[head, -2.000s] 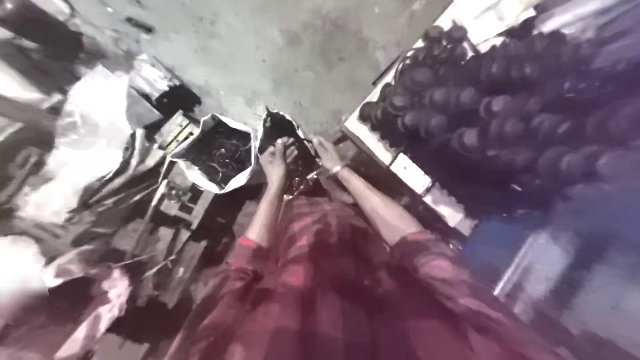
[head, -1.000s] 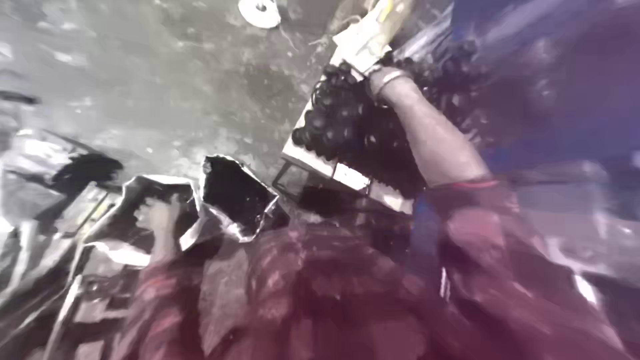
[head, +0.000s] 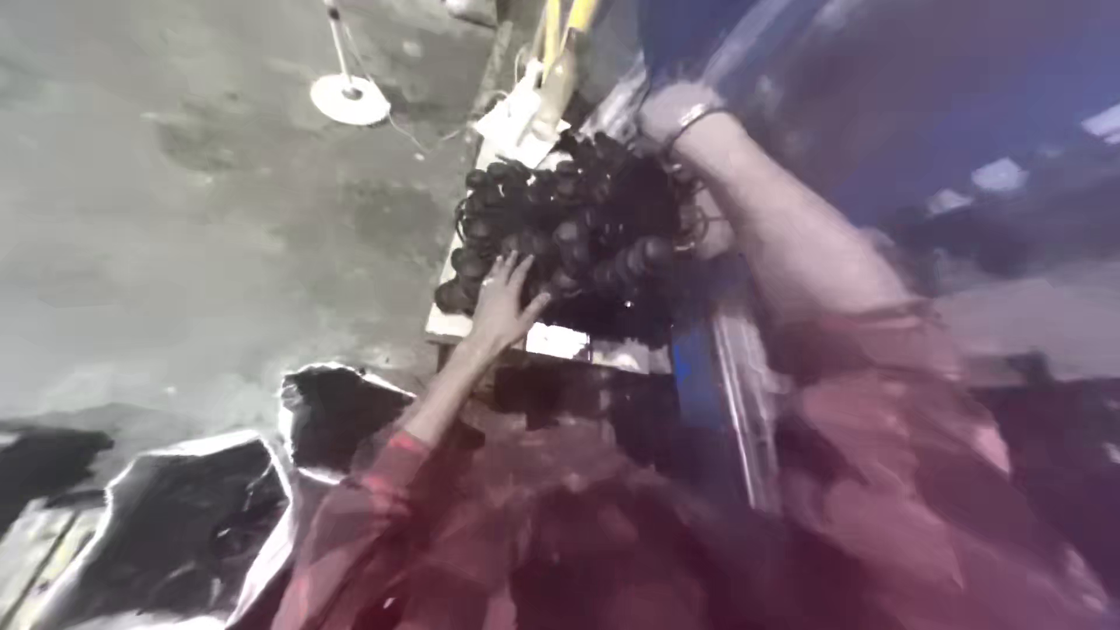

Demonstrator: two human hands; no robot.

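Observation:
Many dark rounded parts [head: 569, 236] lie heaped on a light-topped table [head: 448, 324]; what they are exactly cannot be told. My left hand [head: 507, 302] rests on or just over the near left side of the heap, fingers spread, with nothing visible in it. At the far right end of the heap is my right hand [head: 678, 109], a bracelet on its wrist; its fingers are blurred and partly hidden, so whether it holds anything cannot be told.
Two open sacks with pale rims, one larger [head: 184, 516] and one smaller [head: 341, 420], stand at the lower left. A white round base with a pole [head: 350, 98] is on the floor. White sheets [head: 521, 127] and yellow objects [head: 569, 26] lie beyond the heap. A blue surface [head: 696, 376] stands at right.
My left hand has moved from the larger sack to the heap. My right hand, by the smaller sack two seconds ago, is at the heap's far end. The view has swung toward the table.

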